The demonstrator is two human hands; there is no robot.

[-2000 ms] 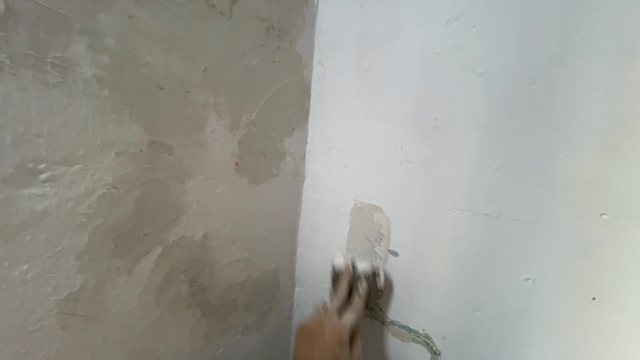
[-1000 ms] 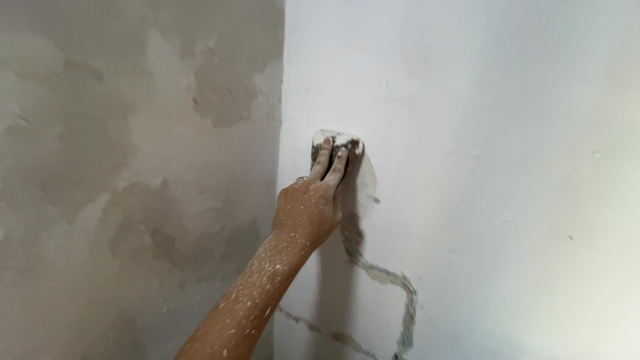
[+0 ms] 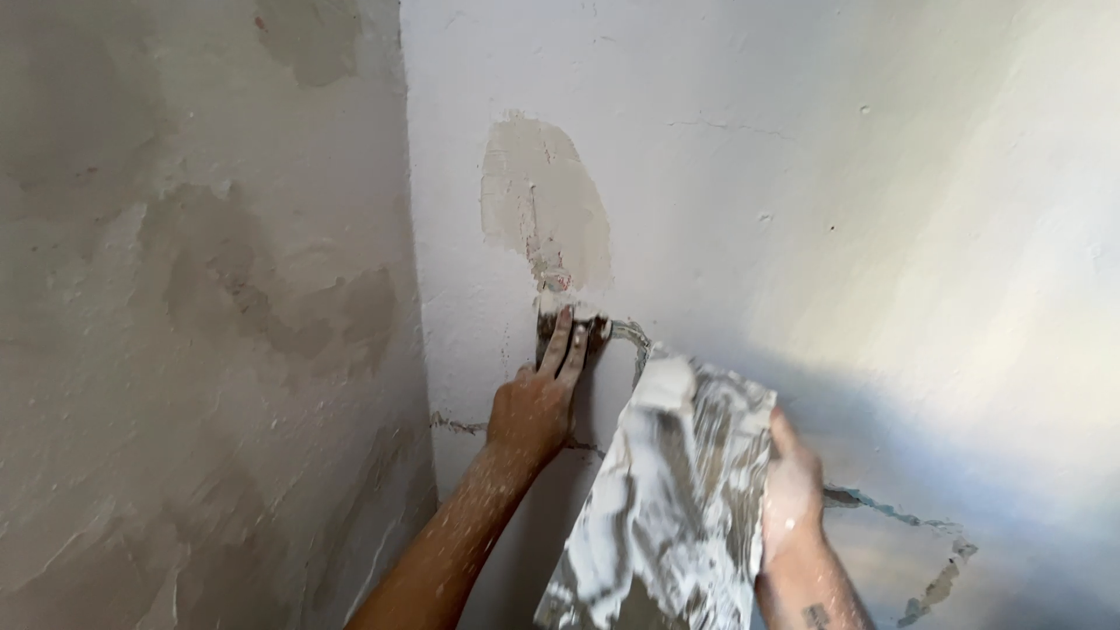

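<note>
My left hand (image 3: 547, 385) grips a putty knife (image 3: 570, 328), two fingers laid along its blade, whose upper edge carries white filler and rests against the white wall (image 3: 744, 192). Just above the blade, a damp beige filler patch (image 3: 547, 192) covers part of the wall. My right hand (image 3: 792, 481) holds the right edge of a flat board (image 3: 669, 490) smeared with white filler. The board is tilted, its upper end close to the crack (image 3: 632, 332) right of the knife. The knife's handle is hidden behind my left hand.
A blotchy grey-beige wall (image 3: 219, 306) meets the white wall at an inside corner (image 3: 416, 236) on the left. A thin crack (image 3: 459, 424) runs from the corner behind my left wrist. Another broken crack (image 3: 892, 509) lies at the lower right.
My right hand and the filler-covered board have come into view at the lower right. The knife is now below the beige patch; one second ago it covered part of it. The patch looks larger.
</note>
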